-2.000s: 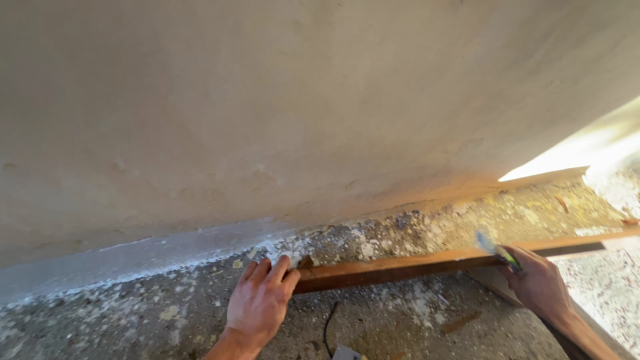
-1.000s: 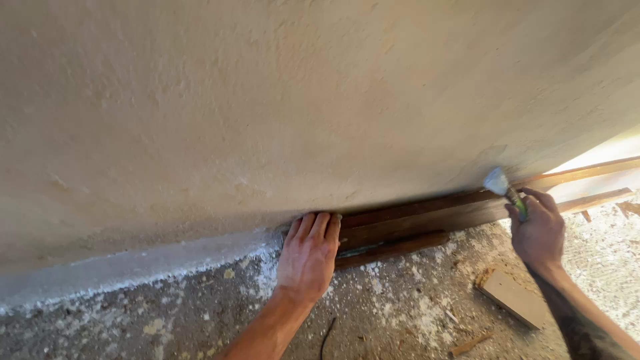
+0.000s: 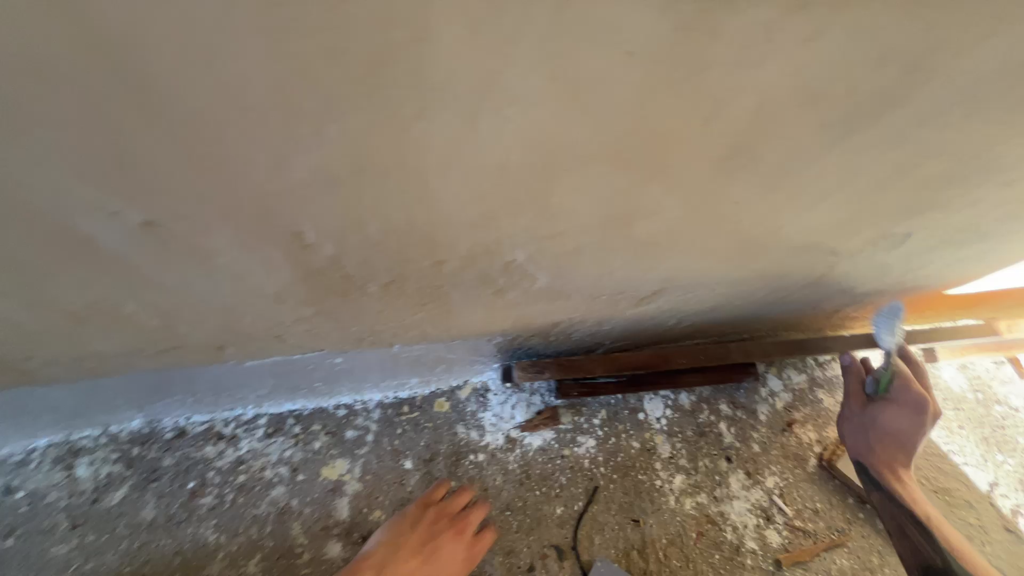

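Note:
A long brown wooden board [image 3: 680,356] lies along the foot of the plastered wall [image 3: 512,176], its left end beside the pale painted strip at the wall's base. A shorter dark wood piece [image 3: 656,381] lies against its near side. My right hand [image 3: 892,404] is at the right part of the board and grips a paintbrush [image 3: 886,332] with a green handle, its pale bristles pointing up. Low in the view, my left hand [image 3: 436,530] is over the floor, holding nothing visible, its fingers slightly bent and apart.
Paint-spattered concrete floor [image 3: 264,480] runs along the wall. A wood chip [image 3: 542,419] lies near the board's left end. A thin black cord [image 3: 582,520] and the corner of a grey object [image 3: 606,568] are near my left hand. Wood scraps [image 3: 812,552] lie at lower right.
The board was away from the wall two seconds ago and now lies along its foot. My left hand has let go of the board's left end and moved back toward the lower edge.

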